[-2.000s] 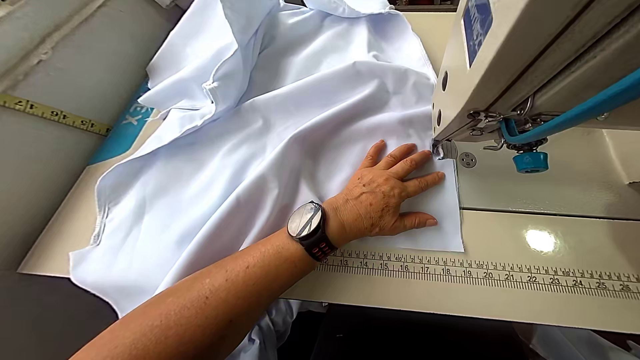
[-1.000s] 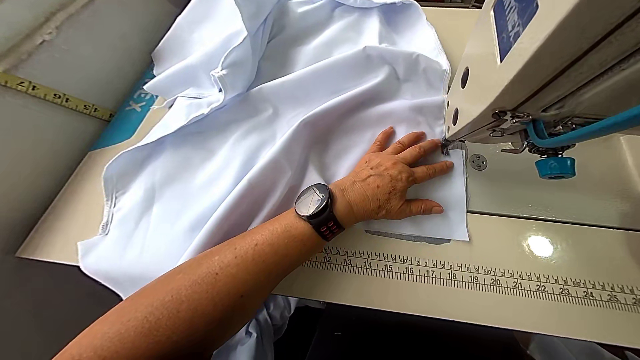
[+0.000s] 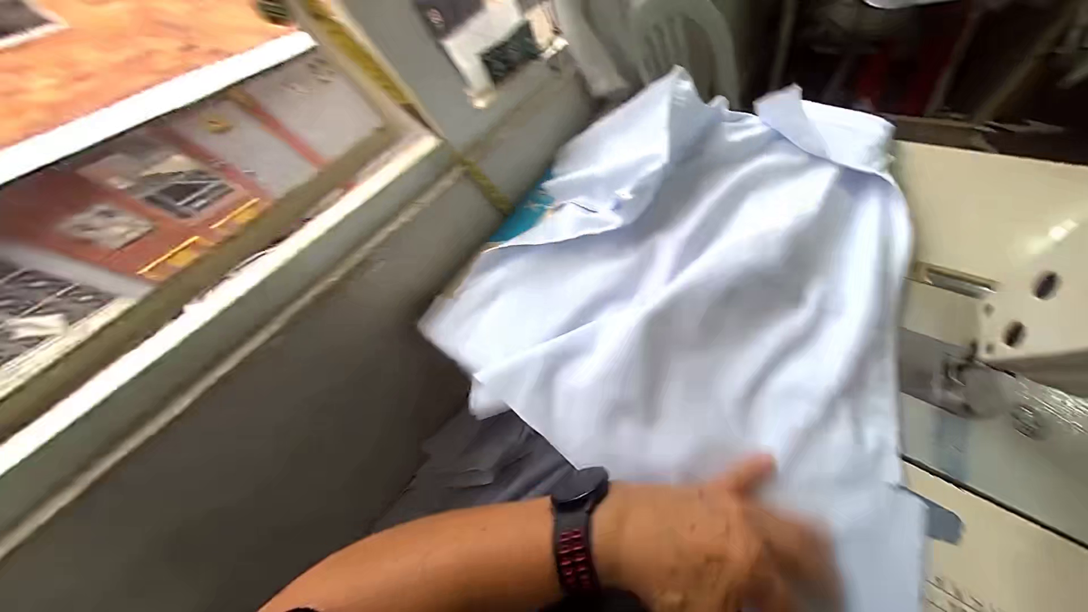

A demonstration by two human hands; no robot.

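Observation:
My left hand (image 3: pixel 722 544), blurred, with a dark watch (image 3: pixel 578 527) on its wrist, is at the lower part of a large white cloth garment (image 3: pixel 680 323). Whether its fingers grip the cloth or only touch it does not show. The garment lies creased over the sewing machine's bed, its right edge just left of the presser foot area (image 3: pixel 960 374). A grey piece (image 3: pixel 939 517) sticks out from under the cloth's lower right edge. My right hand is out of view.
The sewing machine's head (image 3: pixel 1041 314) stands at the right edge. A wall and window ledge (image 3: pixel 229 297) run along the left, with a yellow measuring tape (image 3: pixel 365 59) on the frame. Dark grey cloth (image 3: pixel 501 459) lies below the garment. A plastic chair (image 3: pixel 684 42) stands behind.
The view has swung far to the left. The garment's right edge, at the presser foot before, now lies left of it. My left hand, flat on the cloth before, is now blurred with its fingers bent.

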